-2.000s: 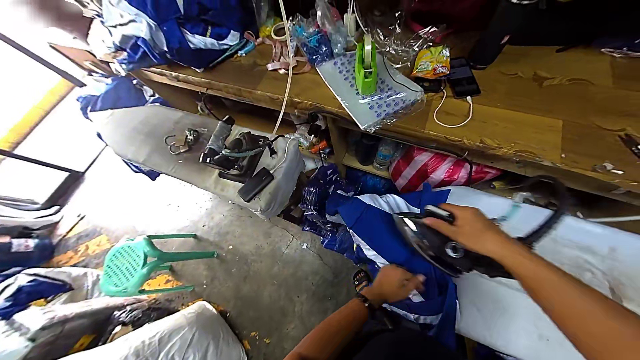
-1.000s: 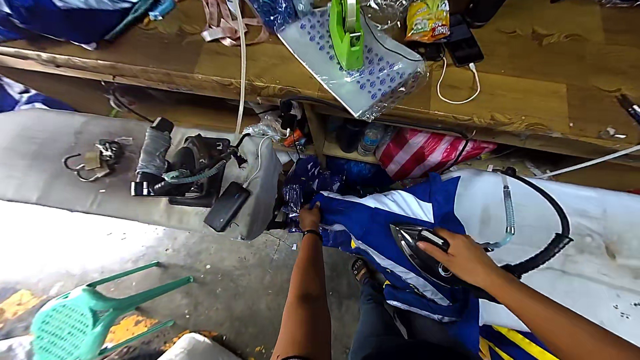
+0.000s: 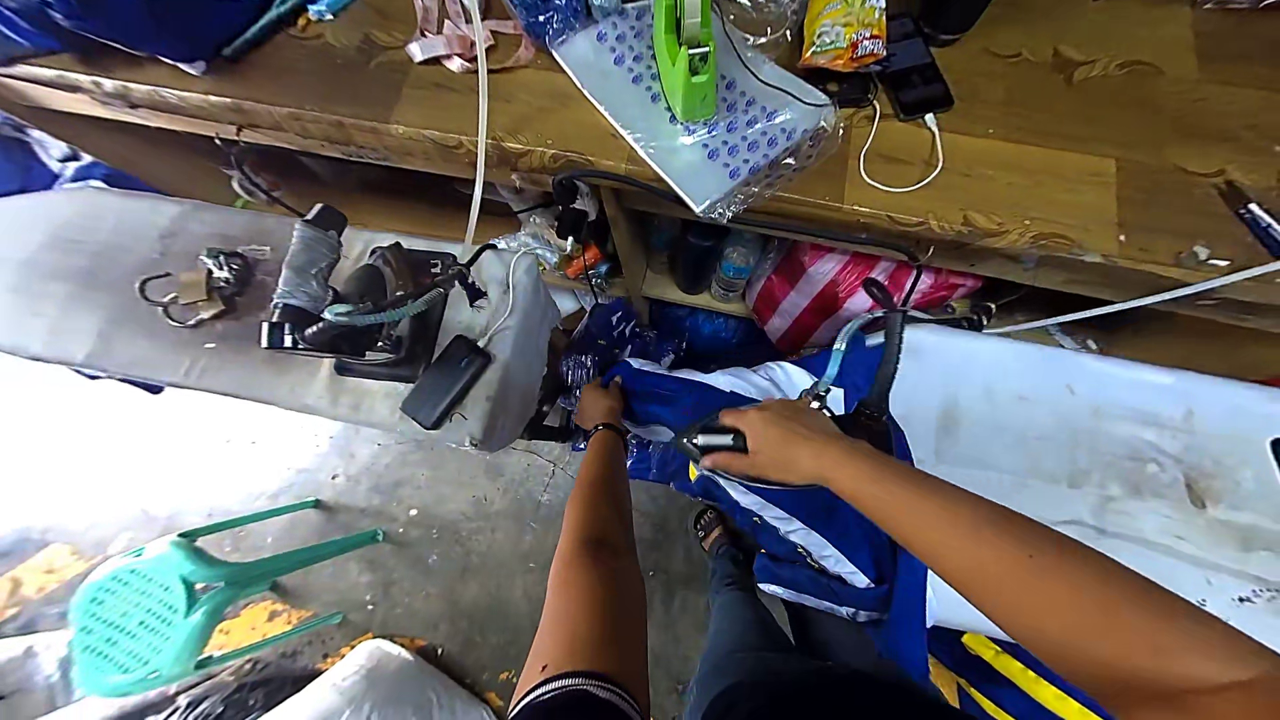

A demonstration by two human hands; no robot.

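Observation:
My right hand (image 3: 775, 440) is closed around the handle of a steam iron (image 3: 715, 440), which rests on a blue and white garment (image 3: 820, 520). The garment lies over the near end of a padded ironing board (image 3: 1080, 450) and hangs off its edge. My left hand (image 3: 600, 405) pinches the garment's far left edge. A pale blue hose (image 3: 843, 350) and a black cable sleeve rise from the back of the iron. The iron's soleplate is mostly hidden under my hand and against the cloth.
A second padded board (image 3: 110, 280) at left holds another iron (image 3: 385, 290), a black power bank (image 3: 447, 382) and a padlock (image 3: 200, 290). Behind runs a wooden table (image 3: 1050, 170) with a green tape dispenser (image 3: 686, 60) and phone (image 3: 915, 75). A green plastic stool (image 3: 135, 620) lies tipped over.
My left hand has moved from the near side of the garment to its far left edge. The iron in my right hand has shifted left over the cloth. The view has turned.

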